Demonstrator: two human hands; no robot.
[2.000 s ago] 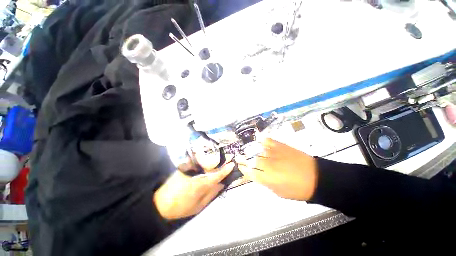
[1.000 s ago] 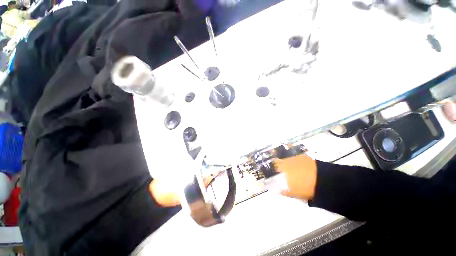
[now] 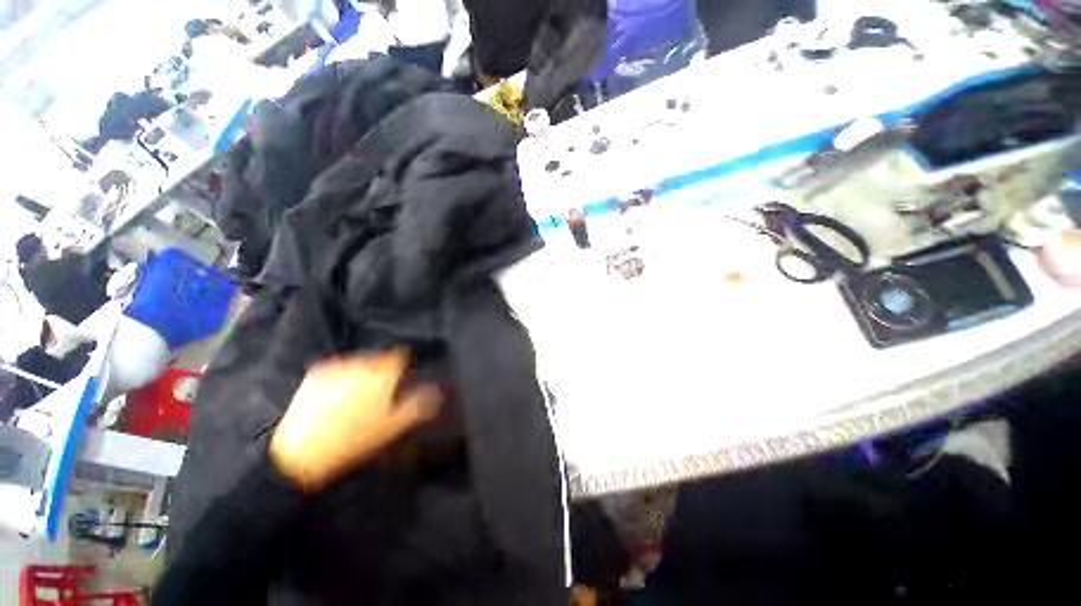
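The black garment (image 3: 391, 225) lies heaped over the left end of the machine table and hangs down towards my lap. A thin white cord (image 3: 557, 438) runs down its right edge. My left hand (image 3: 350, 414) is blurred and lies on the garment, thumb side to the right. I cannot tell whether its fingers grip the cloth. My right hand is not clearly visible. A blurred brownish patch shows below the table edge, and I cannot tell what it is. The white sewing machine (image 3: 711, 118) stands behind; its needle area shows no hand.
Black-handled scissors (image 3: 818, 249) and a black device with a round dial (image 3: 936, 290) lie on the white table (image 3: 699, 367), right of centre. A blue crate (image 3: 178, 296) and a red object (image 3: 160, 403) are at left. Other sewing stations stand at the upper left.
My view has swung, with the machine now further back. My left hand has left the needle area and is on the garment. My right hand has left the needle. The white cord now shows.
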